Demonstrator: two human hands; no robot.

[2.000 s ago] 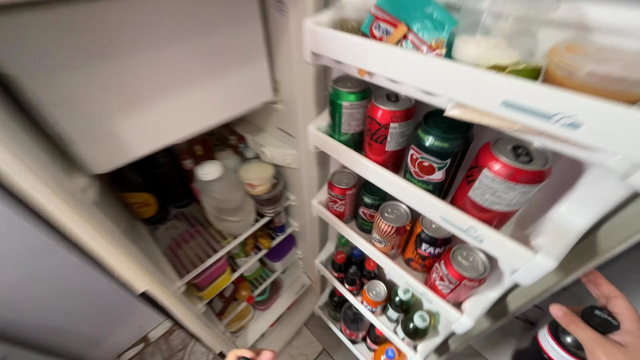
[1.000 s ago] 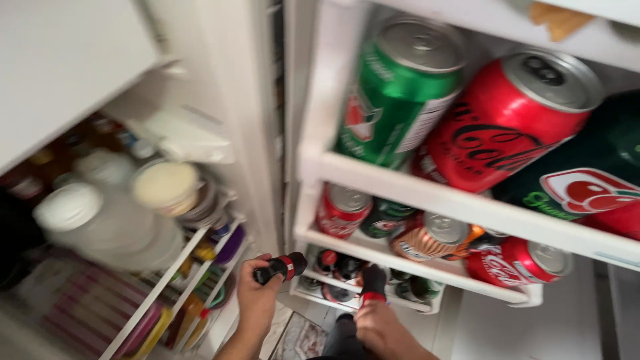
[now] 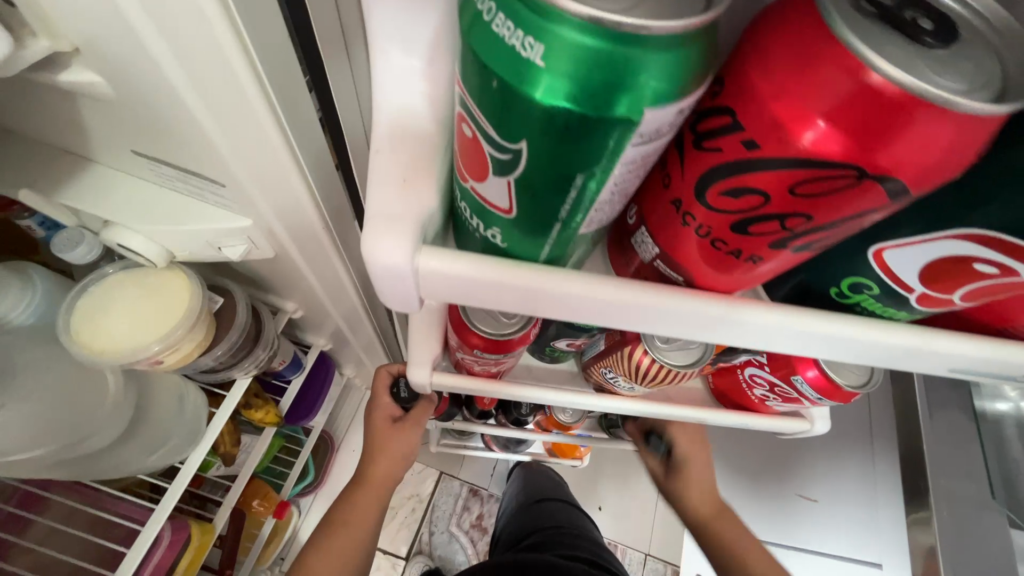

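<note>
My left hand [image 3: 394,424] is closed around a dark-capped soda bottle [image 3: 405,392] at the left end of a low door shelf, beside several small bottles [image 3: 516,414]. At that shelf's right end my right hand [image 3: 678,456] grips a second dark-capped bottle [image 3: 658,442], which is blurred. Much of both bottles is hidden by the fingers and the shelf. Above them, a door shelf holds a red Coca-Cola can [image 3: 490,340], a striped can [image 3: 640,362] and another red can [image 3: 788,380]. Nearest the camera stand a green Guaraná can [image 3: 576,136] and a large red Coca-Cola can [image 3: 808,152].
White shelf rails [image 3: 680,312] cross above my hands. On the left, the fridge's wire shelves [image 3: 188,472] carry a tub with a pale filling [image 3: 132,316], a cloudy plastic jug [image 3: 88,416] and stacked containers. Below are floor tiles [image 3: 460,512] and my leg.
Both hands have moved to the lower door shelf. The bottle in my left hand, held up beside the door a second ago, is now at that shelf's left end. The view has moved closer to the door.
</note>
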